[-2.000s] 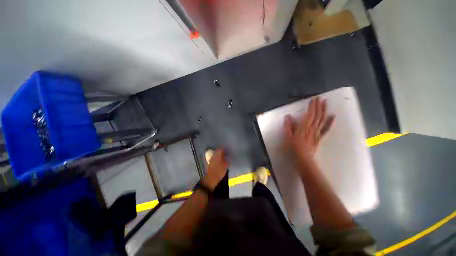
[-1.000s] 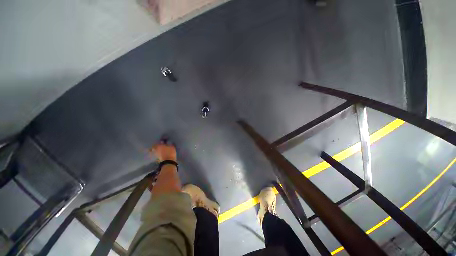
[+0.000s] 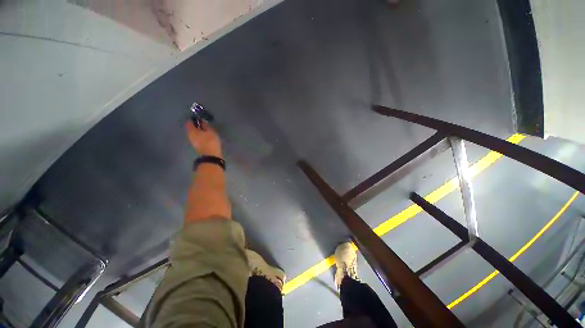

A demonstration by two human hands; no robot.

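Note:
My left hand (image 3: 204,139), with a black band on the wrist, reaches down to the dark floor left of centre. A small black-and-silver fitting (image 3: 196,107) lies there, right at my fingertips. A second small dark, shiny piece shows between the fingers and seems to be held in them; the fingers are small and partly blurred. My right hand is not in view.
Dark metal stool legs (image 3: 378,240) stand at the right, over the yellow floor line (image 3: 401,219). My shoes (image 3: 346,259) are at bottom centre. A metal frame (image 3: 70,256) is at lower left, a pale machine panel (image 3: 83,57) at upper left.
My left hand has moved forward from near my shoe to the farther fitting. The nearer fitting no longer shows on the floor. Earlier, my right hand lay on the stool seat; both have left the view.

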